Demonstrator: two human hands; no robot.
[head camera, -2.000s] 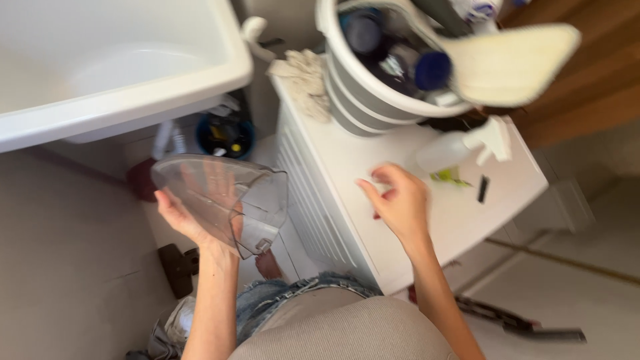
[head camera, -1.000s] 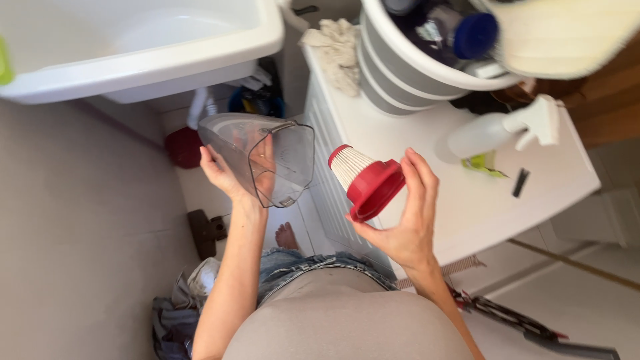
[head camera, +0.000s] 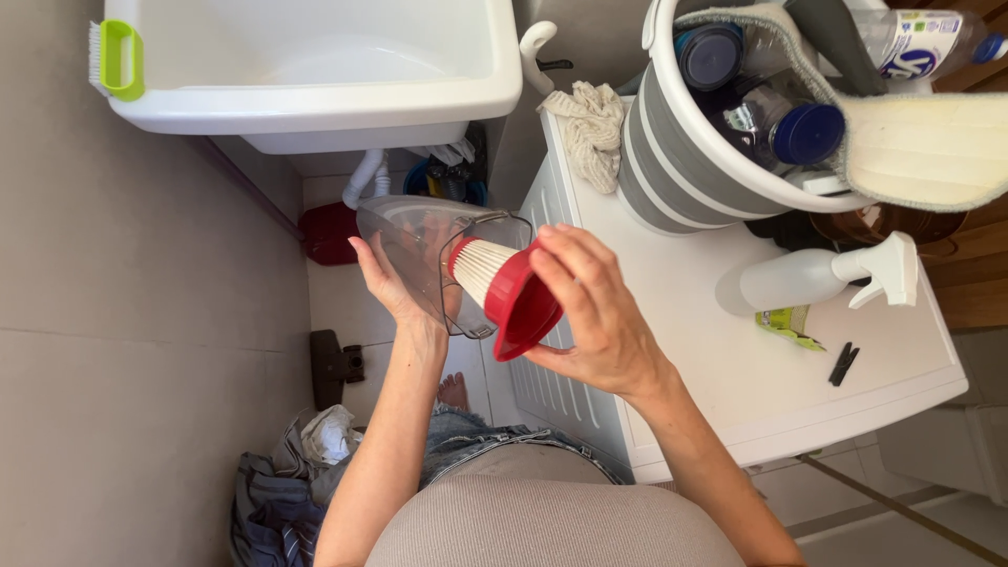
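A clear plastic vacuum cleaner dust container (head camera: 409, 236) rests in my left hand (head camera: 402, 291), tilted with its open rim toward the right. My right hand (head camera: 594, 307) grips the red rim of a pleated cartridge filter (head camera: 512, 295) between thumb and fingers. The filter's narrow white pleated end overlaps the container's mouth in this view; whether the two touch, I cannot tell. Some of my left fingers show through the clear wall.
A white sink (head camera: 315, 102) with a green brush (head camera: 120, 61) on its edge is at upper left. On the white cabinet top (head camera: 693, 354) stand a grey-striped bucket (head camera: 677, 165), a spray bottle (head camera: 787, 279), a rag (head camera: 591, 130) and a black clothespin (head camera: 843, 364). Clothes (head camera: 272, 504) lie lower left.
The red filter, not visible two seconds ago, showed in my right hand one second ago, to the right of the container. It has moved left to the container's mouth.
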